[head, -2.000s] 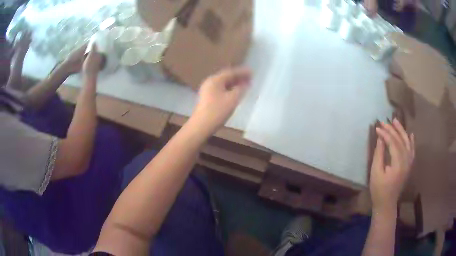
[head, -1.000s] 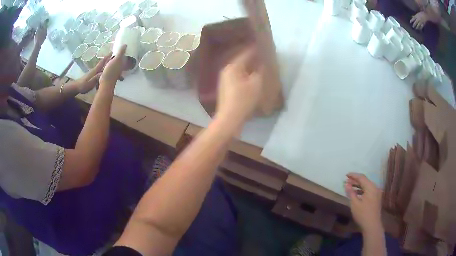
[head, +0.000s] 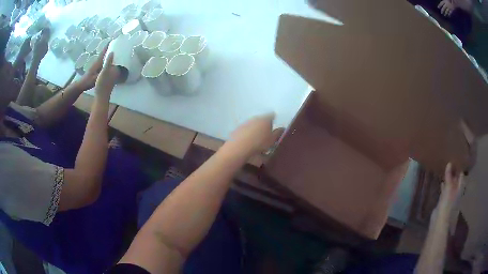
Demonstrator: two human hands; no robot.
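Note:
A brown mailer box [head: 334,171] with its large lid [head: 374,69] raised is held over the table's front edge, its plain inner face towards me. My left hand [head: 257,132] holds the tray's left side wall; its fingertips are partly hidden behind the wall. My right hand [head: 452,179] grips the lower right edge of the lid, with fingers against the board.
White cups [head: 179,67] stand grouped on the white-covered table [head: 241,64] at the left. A neighbour's hands [head: 107,69] hold a white cup there. Closed cartons [head: 152,131] line the table edge. Brown blanks [head: 473,214] are at the right, partly hidden by the box.
The box has come from the table's middle to the front right, its lid now spread open. My right hand has moved right and up and taken hold of the lid.

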